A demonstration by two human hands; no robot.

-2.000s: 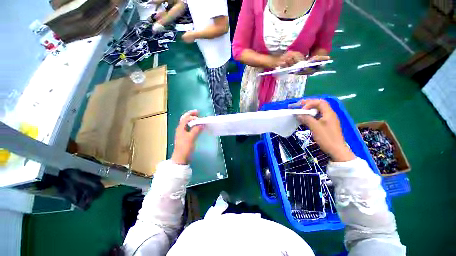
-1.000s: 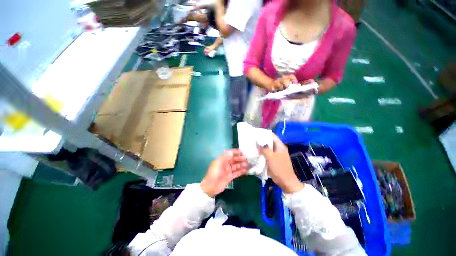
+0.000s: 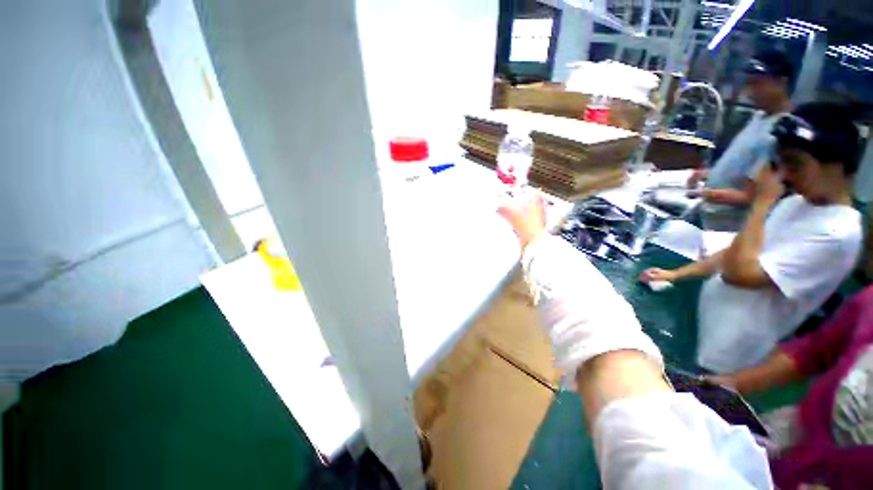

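My left hand [image 3: 525,215] is stretched out, small and a little blurred, at the lower part of a clear bottle [image 3: 515,161] with red print. Its fingers appear closed around the bottle's base; the exact grip is partly hidden. The bottle is upright at the far edge of the white shelf [image 3: 450,239], beside stacked cardboard. My right hand is not in view, and the white cloth is not seen in either hand.
A grey post [image 3: 321,220] stands close on the left. A red-capped container [image 3: 409,153] is on the shelf. Flattened cardboard [image 3: 498,392] lies on the green bench below. Dark panels [image 3: 603,230] lie beyond the cardboard stack [image 3: 565,153]. Several people are at the right.
The view has swung left and up, away from the blue crate. My left hand has left the cloth area and reached out to the bottle. My right hand and the cloth have gone out of view.
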